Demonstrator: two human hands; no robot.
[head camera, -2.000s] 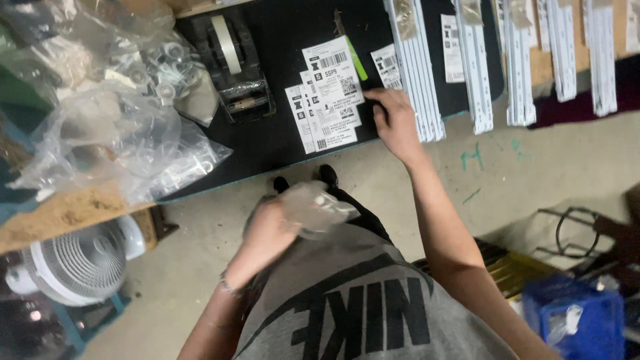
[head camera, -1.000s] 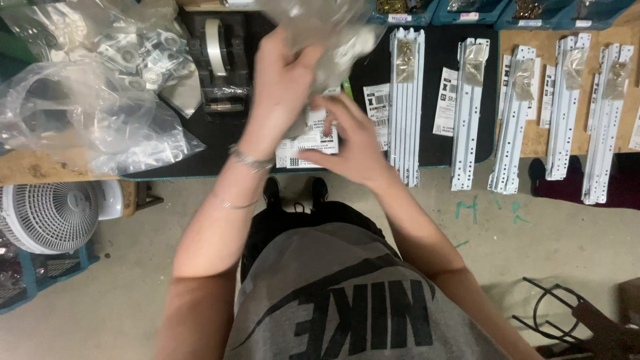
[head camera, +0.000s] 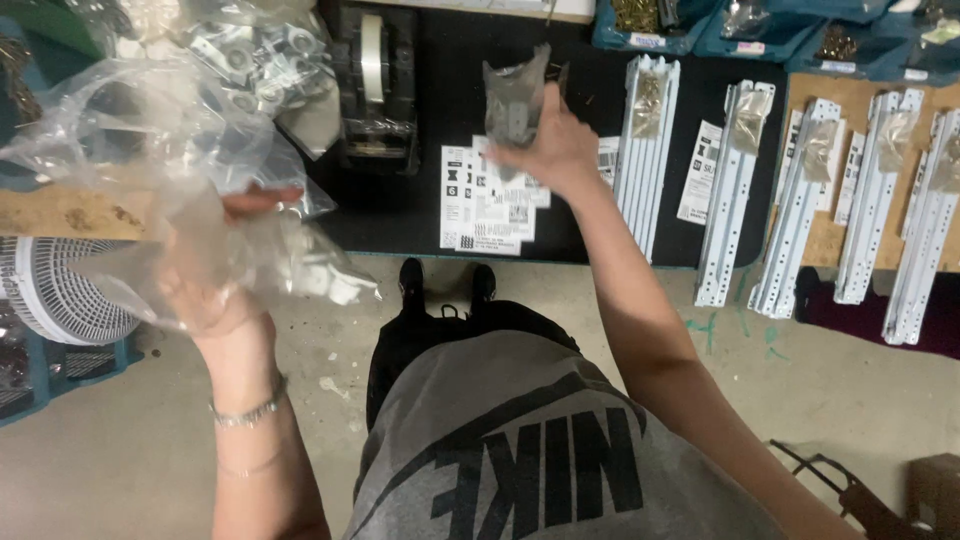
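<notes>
My left hand (head camera: 217, 277), blurred, grips a clear plastic bag (head camera: 322, 262) with white and metal parts in it, at the near left edge of the bench. A small clear bag (head camera: 514, 105) with a part inside is pinched by my right hand (head camera: 559, 146) above the black mat (head camera: 450, 90). Printed labels (head camera: 491, 217) bearing writing lie overlapped just below that hand. To its right rests a stack of metal drawer slides (head camera: 645, 172) with a small bag of screws (head camera: 647, 105) on top.
A tape dispenser (head camera: 375, 97) stands left of the labels. Large clear bags of fittings (head camera: 255, 67) fill the bench's left end. More drawer slides (head camera: 727, 202) overhang the front edge on the right, below teal bins of hardware (head camera: 649, 26). A white fan (head camera: 67, 292) stands lower left.
My hands were together over the labels a second ago and are now apart. My left hand has moved left with the plastic bag, while my right hand now holds a small bag.
</notes>
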